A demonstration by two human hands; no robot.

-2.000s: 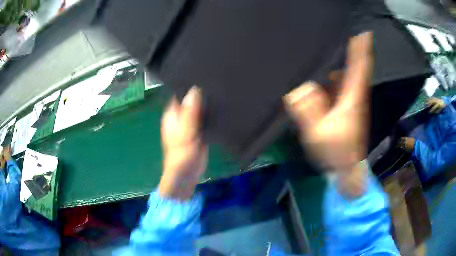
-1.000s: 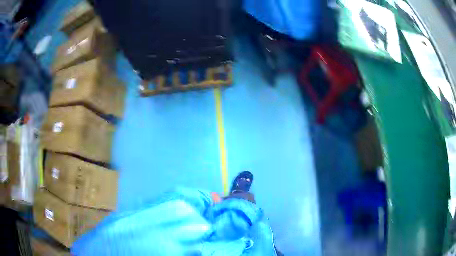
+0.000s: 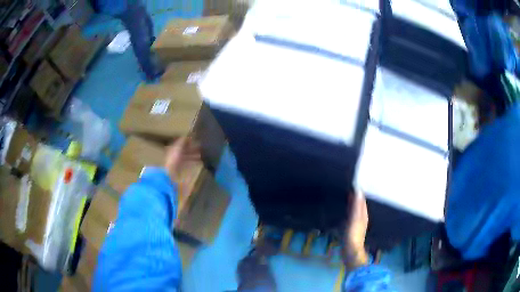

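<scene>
Tall black stacks of turnover trays [image 3: 285, 165] stand in front of me on a pallet [image 3: 308, 244]. Their top trays hold flat white pieces [image 3: 296, 85] in two compartments; I cannot tell whether these are bags or bagged tablets. My right hand [image 3: 357, 228] is at the near side of the stacks, by the gap between two of them; whether it grips a tray is unclear. My left hand [image 3: 185, 162] is blurred, left of the stacks and over the brown cartons, with nothing visible in it.
Brown cartons [image 3: 162, 108] with white labels stand in a row on the blue floor at the left. An open carton with clear and yellow wrapping [image 3: 57, 194] is at the far left. A person in a blue smock [image 3: 484, 188] is close at the right; another person's legs [image 3: 139, 40] show at upper left.
The view has swung from the green bench, past the floor, to the tray stacks. The black tray held two seconds ago is no longer in my hands. Both hands are now near the stacks.
</scene>
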